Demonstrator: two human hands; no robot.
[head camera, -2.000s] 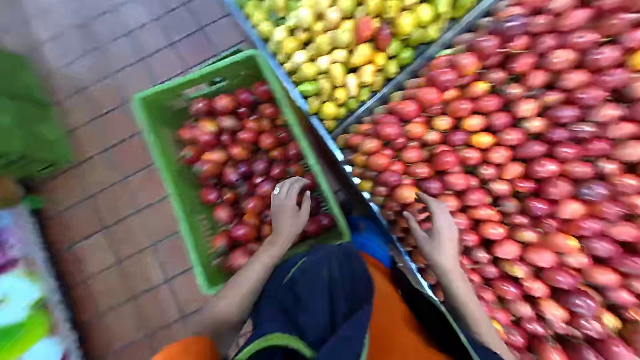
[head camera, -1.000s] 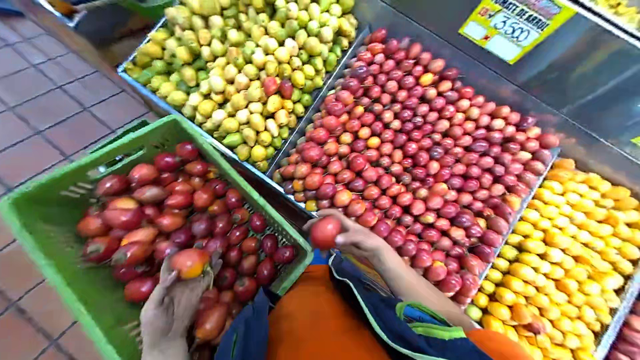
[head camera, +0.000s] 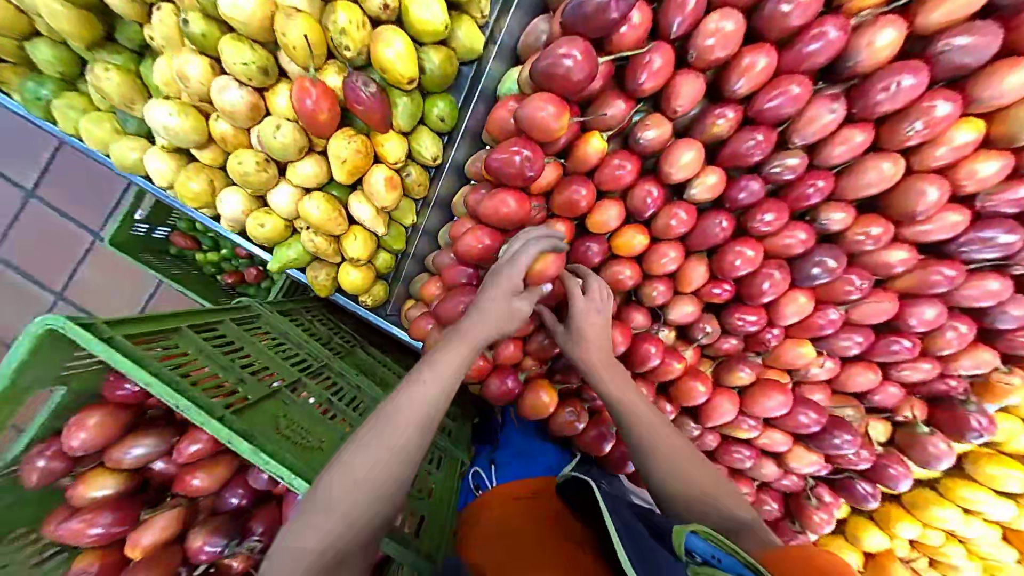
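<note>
Both hands are over the near left part of a large heap of red tree tomatoes (head camera: 760, 256). My left hand (head camera: 512, 280) is curled around an orange-red tree tomato (head camera: 546, 269), its fingers over the top and its thumb below. Close on its right, my right hand (head camera: 582, 316) has bent fingers among the fruit; whether it grips one is hidden. At the lower left, a green plastic crate (head camera: 240, 384) holds more red tree tomatoes (head camera: 104, 480).
A metal divider (head camera: 448, 160) separates the red heap from yellow-green fruit (head camera: 320, 168), on which two red fruits lie. Another green crate (head camera: 200, 280) with small fruit stands on the tiled floor (head camera: 56, 232) below the display edge. Yellow fruit (head camera: 944, 512) fills the lower right corner.
My left hand has moved from the crate to the display heap, beside my right hand. The red fruit seen in my right hand a second ago no longer shows there. The view has moved closer.
</note>
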